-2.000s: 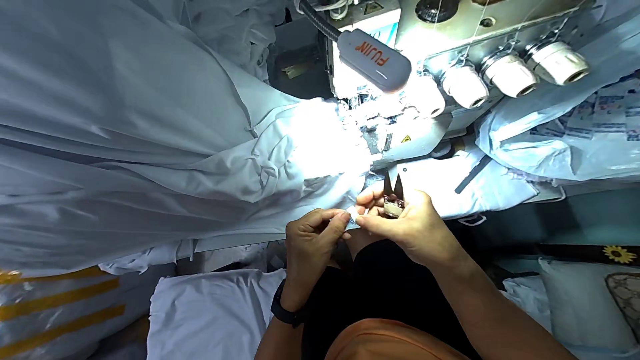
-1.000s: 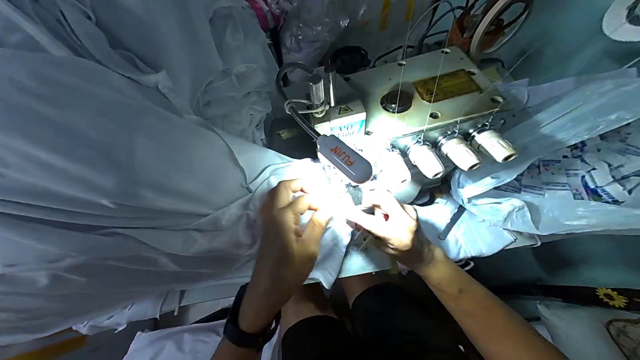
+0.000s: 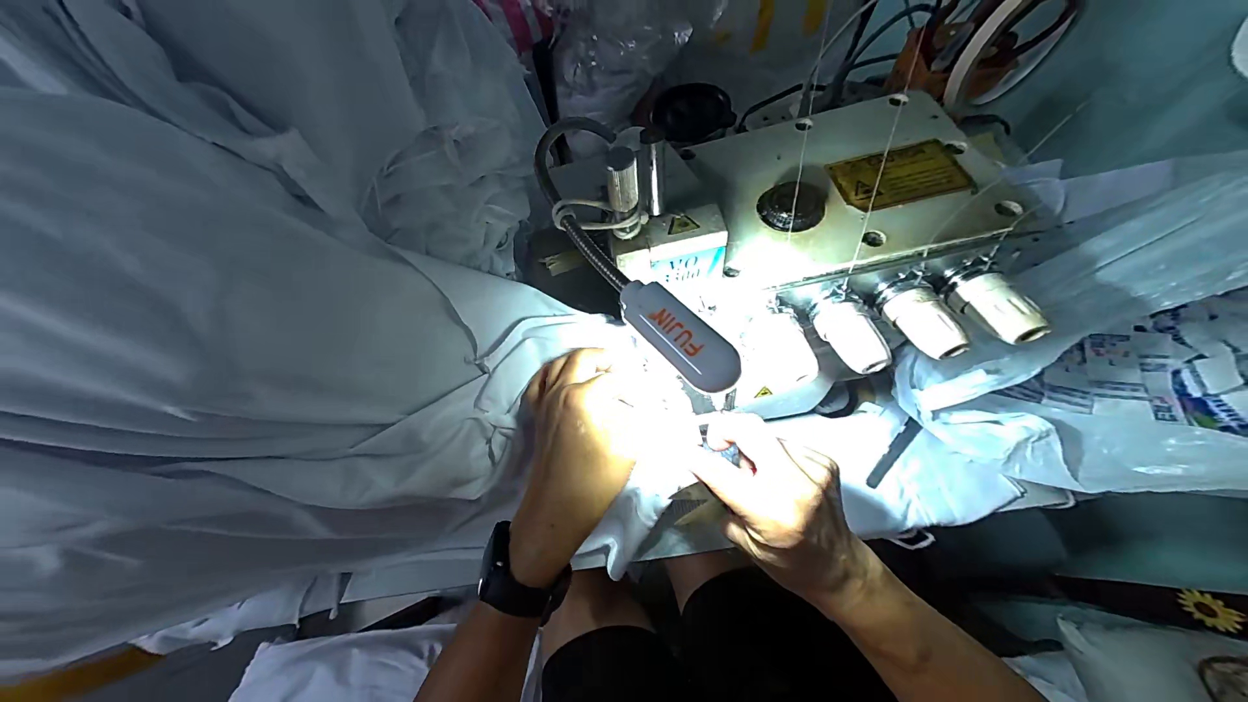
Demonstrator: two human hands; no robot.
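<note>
White fabric (image 3: 322, 390) spreads over the left side and runs up to an overlock sewing machine (image 3: 838, 195). My left hand (image 3: 580, 439), with a black watch on its wrist, presses on the fabric left of the needle area; glare hides its fingertips. Close in front of the machine, my right hand (image 3: 780, 487) has its thumb and fingers closed on a small object with a bit of red and blue, too washed out to name. A gooseneck lamp (image 3: 681, 336) shines from just above both hands. The needle and presser foot are lost in the glare.
Thread tension knobs (image 3: 916, 317) line the machine's front. Thin threads rise from its top. On the right lies a clear plastic bag (image 3: 1150, 409) of printed labels, beside white cloth (image 3: 936, 478). A black cup-like object (image 3: 692, 112) stands behind the machine.
Both hands have moved from near the lap up to the machine. Dark-bladed snips showed at my right hand two seconds ago; their blades are not visible now. The view has shifted, showing more of the machine.
</note>
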